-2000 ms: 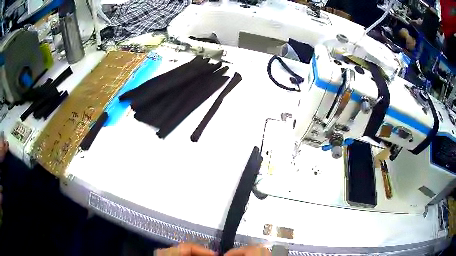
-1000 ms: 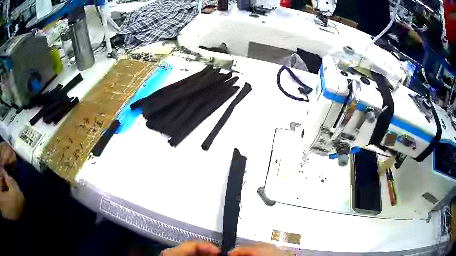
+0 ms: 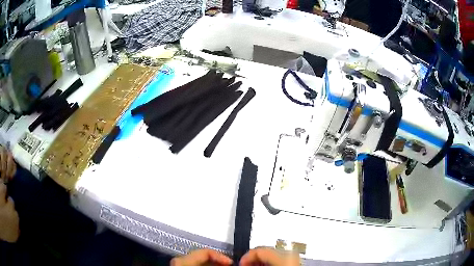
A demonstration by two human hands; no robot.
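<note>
A narrow black fabric strip (image 3: 245, 205) lies lengthwise on the white table, its near end at the front edge. My left hand (image 3: 201, 257) and my right hand (image 3: 270, 256) hold that near end between their fingertips; both are cut off by the bottom of the picture. A fanned pile of black strips (image 3: 189, 109) lies further back, partly over a blue sheet (image 3: 136, 111). A single strip (image 3: 228, 122) lies just right of the pile. A short black piece (image 3: 106, 145) lies at the cardboard's edge.
A white and blue sewing machine (image 3: 358, 104) stands at right, with a phone (image 3: 375, 188) and an orange-brown tool (image 3: 401, 194) beside it. Brown cardboard (image 3: 86, 122), small black strips (image 3: 56, 108) and a second machine (image 3: 28, 72) are at left. Another person's hands (image 3: 7, 197) show at the left edge.
Since two seconds ago, the held strip has gone from slanting right to lying nearly straight. Both hands stay at its near end. The other person's hands show more at the left edge.
</note>
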